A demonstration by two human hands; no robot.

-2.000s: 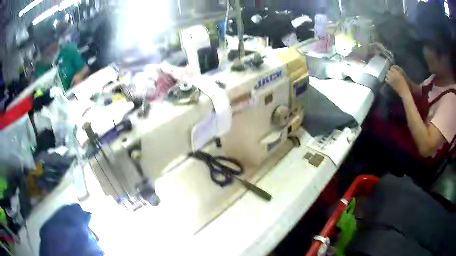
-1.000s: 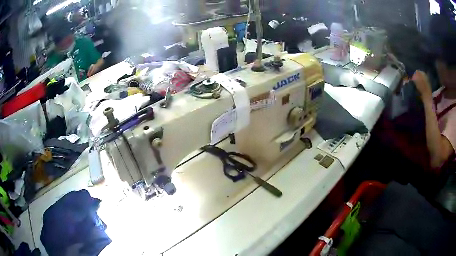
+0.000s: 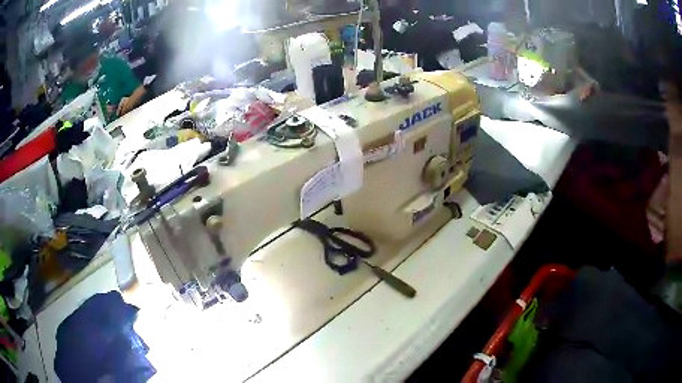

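Neither of my hands is in the picture. A cream sewing machine (image 3: 299,187) marked JACK stands in front of me, with its needle end at the left under a bright light. Dark-handled scissors (image 3: 345,250) lie on the machine bed, and a thin tool with a brown handle (image 3: 394,282) lies against them. A stack of navy cloth pieces (image 3: 101,340) lies on the table at the lower left. A white paper slip (image 3: 323,187) hangs over the machine arm.
A red basket (image 3: 516,314) with a green strip (image 3: 521,340) and dark grey bundles (image 3: 613,322) stands at the lower right. A grey panel (image 3: 497,168) lies right of the machine. A person in green is at the far left; another person's blurred arm is at the right edge.
The view has shifted slightly. The neighbouring person's arm at the right has moved from a raised position and is now blurred near the edge. The scissors, tool and navy stack lie as before.
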